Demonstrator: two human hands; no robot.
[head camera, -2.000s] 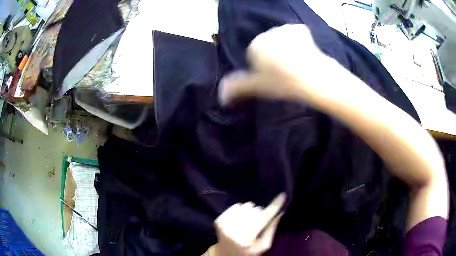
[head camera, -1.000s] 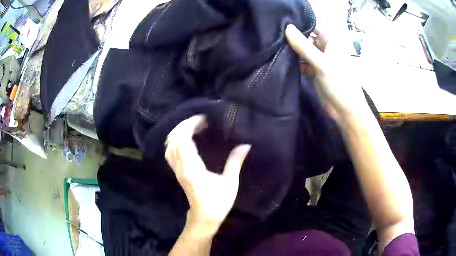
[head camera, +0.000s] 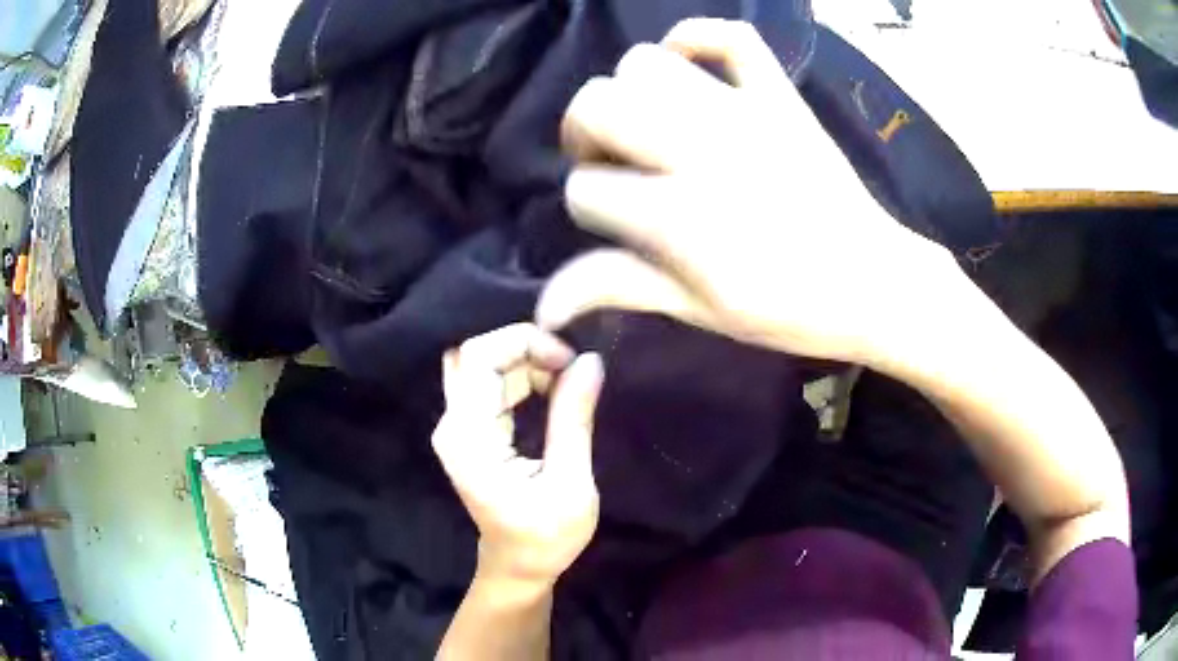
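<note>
A large dark navy garment (head camera: 439, 245) with pale topstitching lies bunched over the table edge and down over the lap. My left hand (head camera: 523, 446) is low in the middle, its thumb and index fingertips close together at the cloth; whether they pinch it is unclear. My right hand (head camera: 685, 194) is above and right of it over the garment, fingers curled, slightly blurred, its thumb near my left fingertips. What my right fingers hold is hidden. A small orange stitched mark (head camera: 893, 124) shows on the dark cloth to the right.
The white table (head camera: 1033, 116) has a wooden edge at the right. Dark cloth with a grey piece (head camera: 142, 233) hangs at the left. On the floor at the left are blue crates (head camera: 97, 642) and a green-edged container (head camera: 220, 517) with pale material.
My right hand has moved left and down, from the garment's upper right to beside my left hand. My left thumb and fingers have come closer together. The garment's right part now shows the orange mark.
</note>
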